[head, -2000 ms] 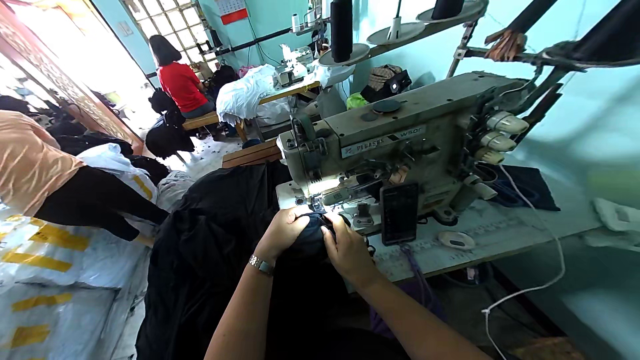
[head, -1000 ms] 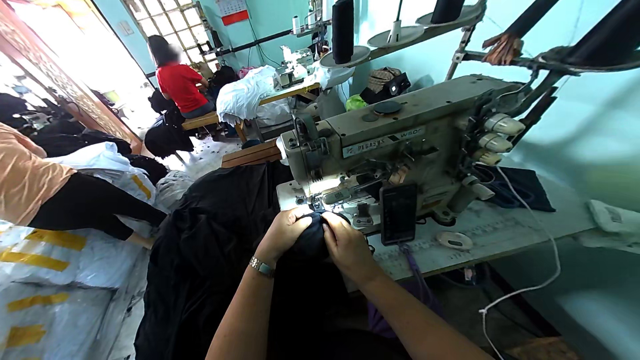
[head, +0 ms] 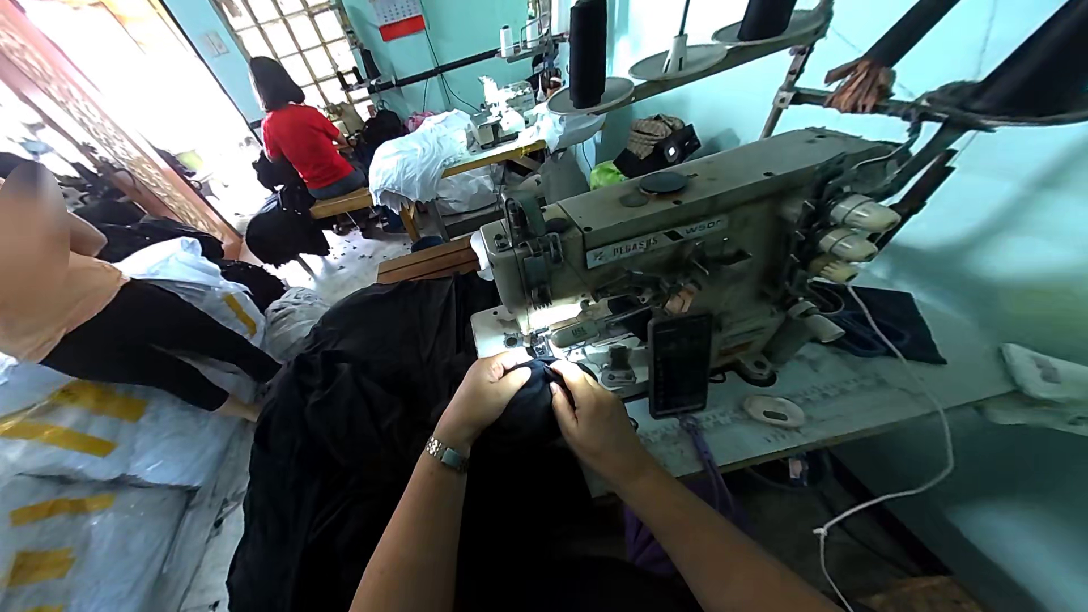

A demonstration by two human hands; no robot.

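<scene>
Black fabric [head: 531,408] is bunched between my hands, just in front of the needle area of a Pegasus industrial sewing machine [head: 680,221]. My left hand [head: 484,395], with a metal-band watch [head: 447,455] on the wrist, pinches the cloth from the left. From the right, my right hand [head: 595,416] grips it with thumb and fingers. The lit presser foot [head: 539,344] stands right beyond my fingertips; whether the cloth lies under it I cannot tell. A large pile of black cloth [head: 357,425] spreads to the left of my arms.
A smartphone [head: 680,365] stands upright against the machine, near a white oval object [head: 773,411] on the table. A white cord [head: 943,425] hangs at right. One person in red [head: 302,144] sits at the back; another [head: 127,323] leans over wrapped bales [head: 102,433] at left.
The person at the left has shifted slightly in posture. My hands stay by the needle area with the black fabric between them.
</scene>
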